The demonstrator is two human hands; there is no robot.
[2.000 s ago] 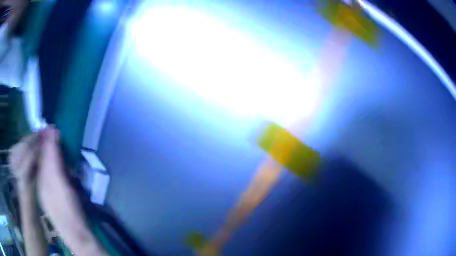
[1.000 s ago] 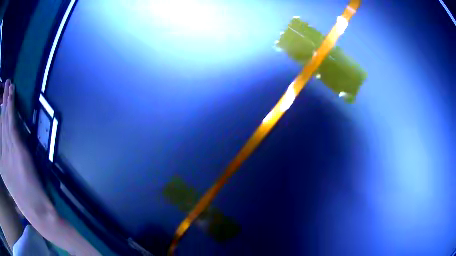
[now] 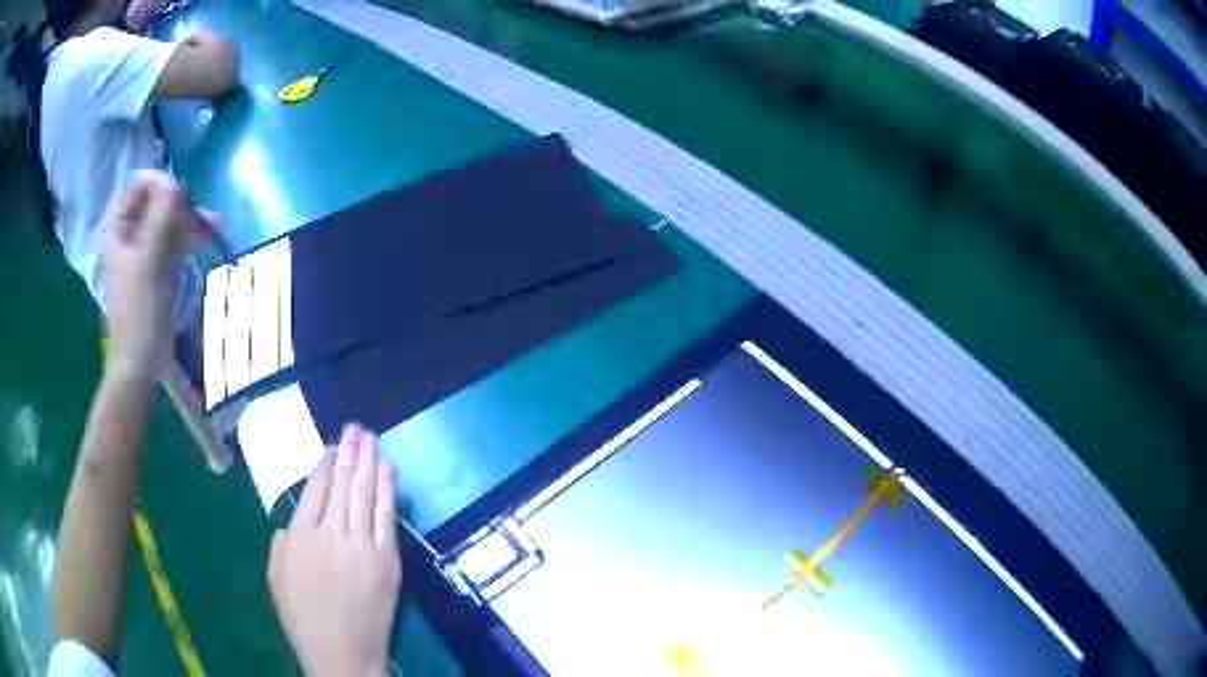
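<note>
The wide black strip sheet [image 3: 437,225] lies on the blue-green bench, its white end [image 3: 249,324] divided by dark lines. A narrower black piece [image 3: 450,351] with a plain white end [image 3: 281,443] lies along its near side. My left hand [image 3: 159,232] is raised left of the white end, blurred; whether it holds anything is unclear. My right hand [image 3: 338,542] is flat, palm down, just below the plain white end, with nothing visible in it. The silver-grey panel back [image 3: 635,556] lies at lower right, with a corner plate [image 3: 490,558] and orange flat cable [image 3: 847,529].
A person in a white top [image 3: 99,132] sits at upper left beside the bench. Yellow-handled scissors [image 3: 302,89] lie on the far bench. A ribbed grey rail [image 3: 847,357] and green conveyor belt [image 3: 847,159] run along the right. A yellow floor line [image 3: 166,582] shows at lower left.
The view has moved back from a close look at the panel to show the bench and black sheets. My hands, earlier at the left rim, now show more fully, apart from each other.
</note>
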